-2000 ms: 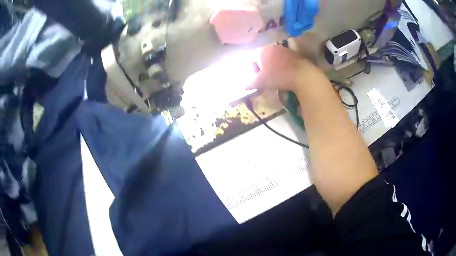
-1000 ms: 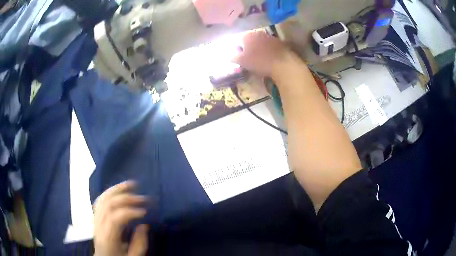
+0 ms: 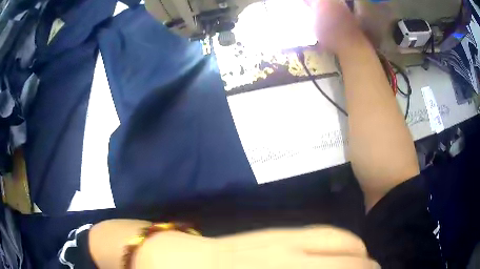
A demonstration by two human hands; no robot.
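Navy cloth panels (image 3: 163,126) lie on the left of the white table, with the upper edge of one by the needle area (image 3: 207,44) of the sewing machine. My left hand (image 3: 300,249) crosses the bottom edge over my lap, blurred and partly cut off; its grip is unclear. My right hand (image 3: 337,23) is at the top, beside the bright lamp glare over the machine bed (image 3: 263,68); its fingertips are washed out. A black cable (image 3: 323,94) runs down from a glare-hidden flat object left of my right forearm.
A red scissor handle (image 3: 392,79) shows right of my right forearm. A white box-shaped device (image 3: 413,32) stands at upper right, with striped pieces below it. A white label strip (image 3: 432,109) lies on the table. Grey-blue cloth (image 3: 18,89) is piled at far left.
My left hand has moved from the navy cloth to the bottom centre, its forearm now across the lap. The view has shifted, so the table things sit higher and further right. My right hand stays by the lamp.
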